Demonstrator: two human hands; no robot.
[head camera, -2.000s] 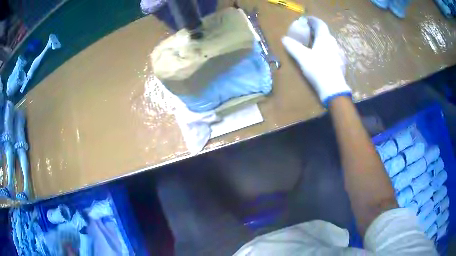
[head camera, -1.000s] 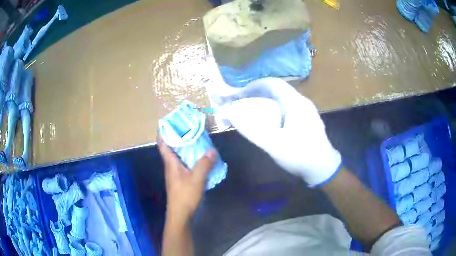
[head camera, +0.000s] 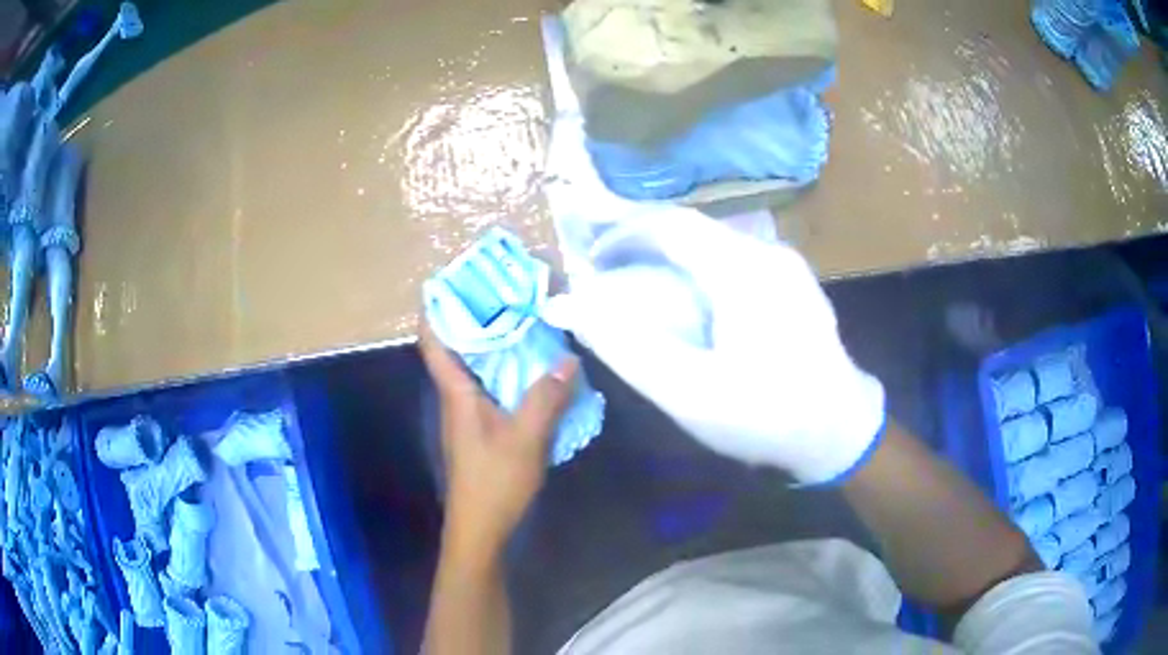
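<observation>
My left hand (head camera: 493, 441), bare, grips a light-blue hollow body part (head camera: 525, 365) at the table's front edge. Its open, folded end faces up and its ruffled end points down to the right. My right hand (head camera: 749, 346), in a white knit glove with a blue cuff, is closed around a rounded white thing (head camera: 660, 305) that looks like a squeeze bottle. Its narrow front touches or nearly touches the part's open rim. The glove hides most of it. Behind, a beige upper press block (head camera: 698, 45) sits over another light-blue part (head camera: 717, 154) on a lower fixture (head camera: 749, 192).
A white cloth (head camera: 570, 166) lies left of the fixture. Long leg assemblies (head camera: 58, 243) lie at the table's left edge. Blue bins with light-blue parts stand below the edge, left (head camera: 336, 544) and right (head camera: 1127, 365). More blue parts (head camera: 1082, 39) lie at the back right.
My left hand has come into view with the body part. My gloved right hand has moved from beside the fixture to that part's rim. The view has shifted, too.
</observation>
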